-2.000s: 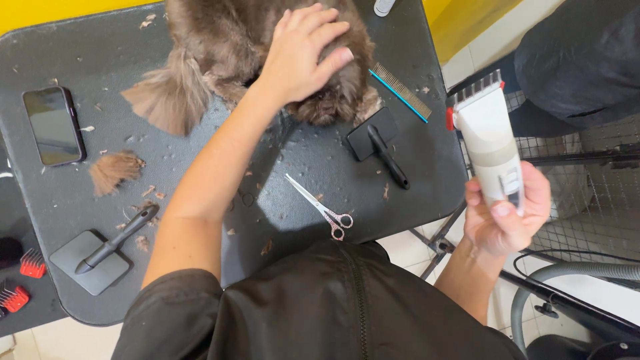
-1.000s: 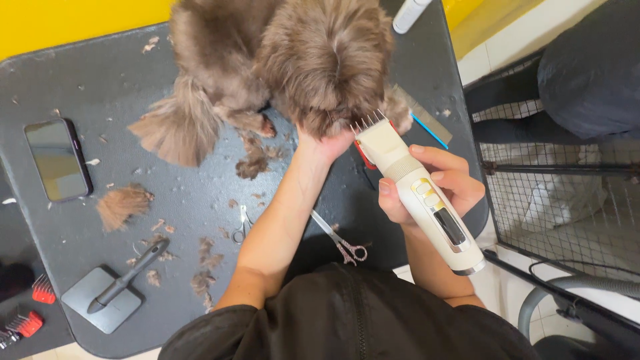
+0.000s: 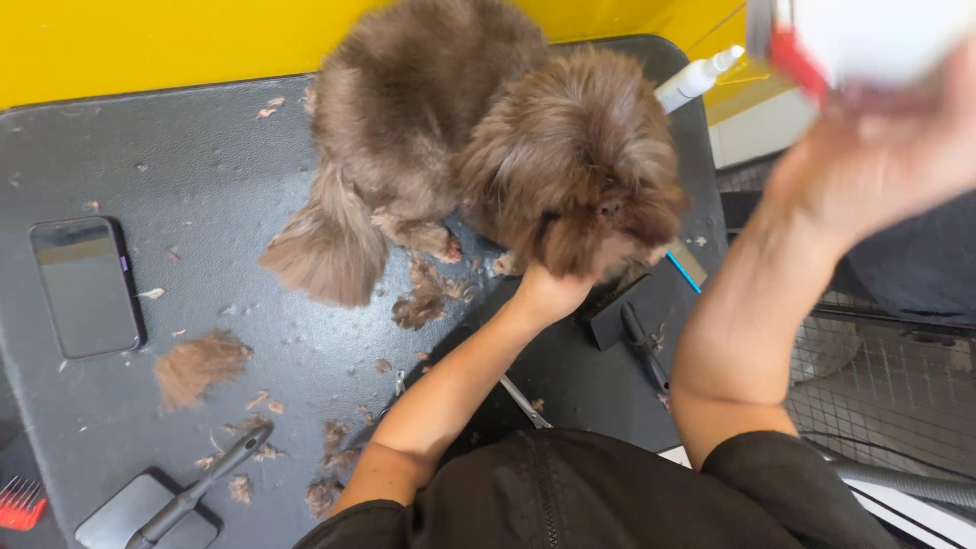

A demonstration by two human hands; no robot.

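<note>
A brown long-haired dog (image 3: 572, 152) is on the black grooming table (image 3: 191, 160), its face turned toward me. My left hand (image 3: 560, 293) is under the dog's chin, its fingers hidden by the muzzle fur. My right hand (image 3: 892, 152) is raised at the upper right, blurred, gripping white hair clippers (image 3: 877, 38) with a red part; they are cut off by the frame edge and apart from the dog. Below the dog's head lie a black slicker brush (image 3: 629, 324) and a comb with a blue spine (image 3: 686, 268). Scissors (image 3: 524, 402) are partly covered by my clothing.
A smartphone (image 3: 88, 286), a tuft of cut fur (image 3: 200, 367) and a second slicker brush (image 3: 171, 507) lie on the table's left side. A white bottle (image 3: 690, 84) is behind the dog's head. A red clipper guard (image 3: 21, 503) is at lower left; wire mesh (image 3: 900, 381) is at right.
My right hand has moved the clippers from beside the dog's muzzle up and to the right. Two seconds ago my left hand was on top of the dog's head; now it is under the chin.
</note>
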